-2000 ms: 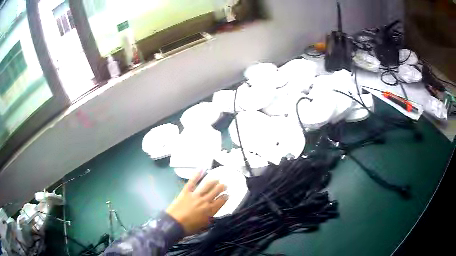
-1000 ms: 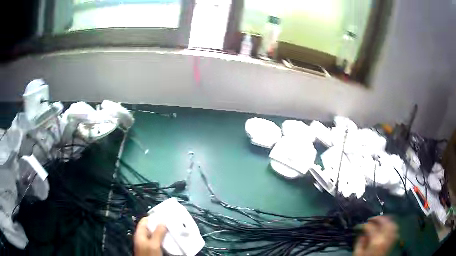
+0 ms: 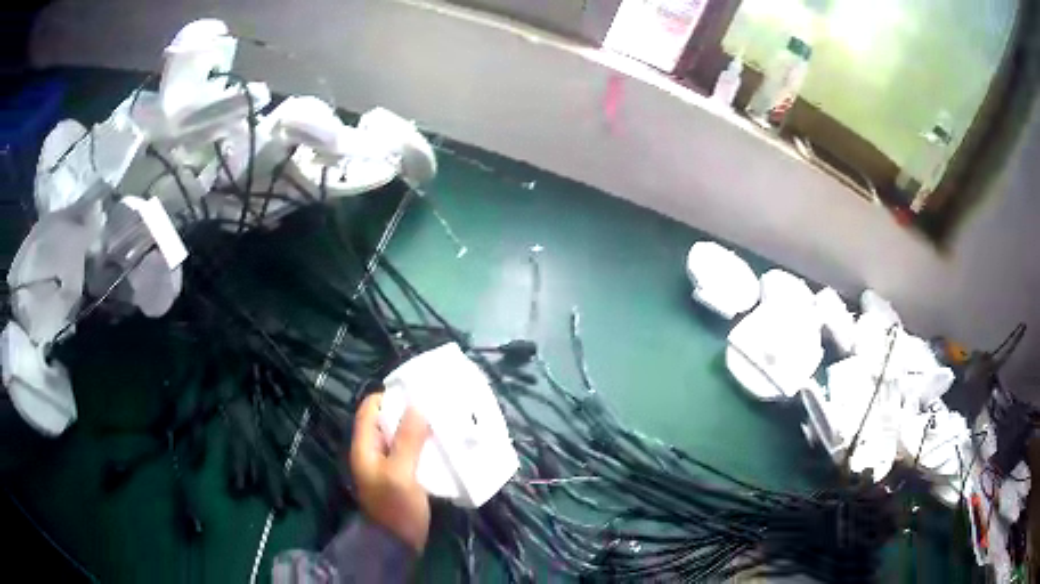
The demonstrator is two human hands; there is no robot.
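A white plastic housing (image 3: 465, 428) with a small central hole is held above the cables near the middle. My left hand (image 3: 393, 462) grips its left edge, thumb on its face. My right hand is not in view. A bundle of thin black cables (image 3: 684, 502) runs from below the housing to the lower right, with thin, pale-tipped strands toward the middle. A black connector (image 3: 516, 351) lies just beyond the housing.
White housings with black cables (image 3: 80, 245) are heaped at the left. More white housings (image 3: 776, 342) lie at the right. The green mat (image 3: 639, 365) bears a white line. Bottles (image 3: 781, 86) stand on the windowsill. A blue bin (image 3: 29, 114) shows at the far left.
The view has swung left. My left hand came down from the right-hand pile and now holds a housing. My right hand, over the cable bundle one second ago, has left view.
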